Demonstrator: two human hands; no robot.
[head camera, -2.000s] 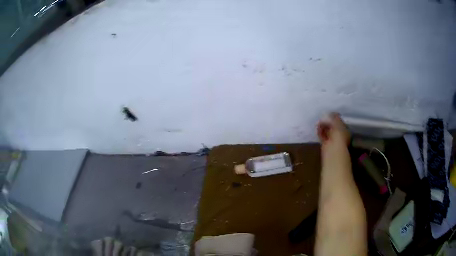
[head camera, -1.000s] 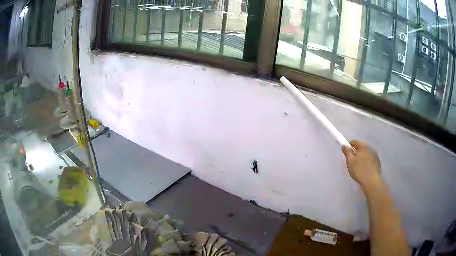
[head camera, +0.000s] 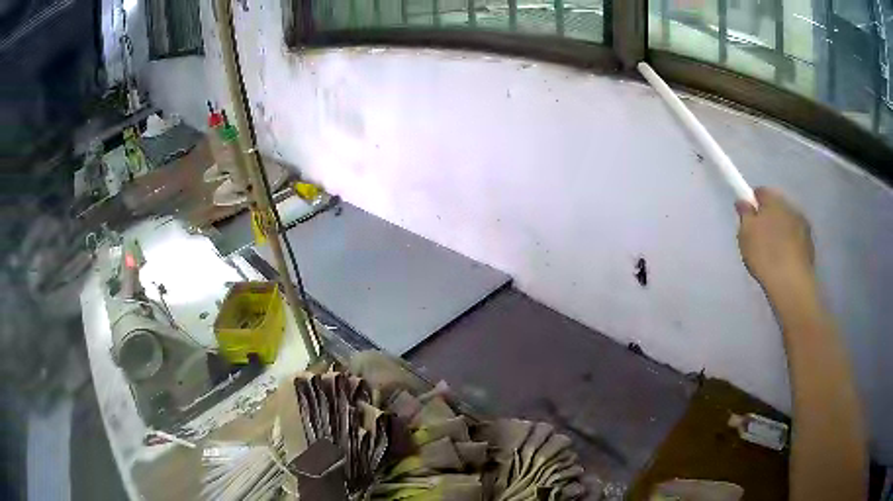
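My right hand (head camera: 778, 240) is raised at the right, closed round the lower end of a slim white pole (head camera: 695, 132). The pole slants up and left, its far tip at the window frame's lower edge. Tied bundles of pieces (head camera: 431, 440), fanned in brown, beige and yellow-green, lie at the bottom centre. My left hand is not in view.
A sewing machine (head camera: 176, 284) with a yellow box (head camera: 249, 323) stands at the left, by an upright post (head camera: 257, 166). A grey board (head camera: 392, 264) lies along the white wall (head camera: 490, 166). A small bottle (head camera: 762, 431) lies at lower right.
The view has swung left, bringing in the window, machine and bundles. The pole, low by the wall at first, is now raised towards the window in my right hand.
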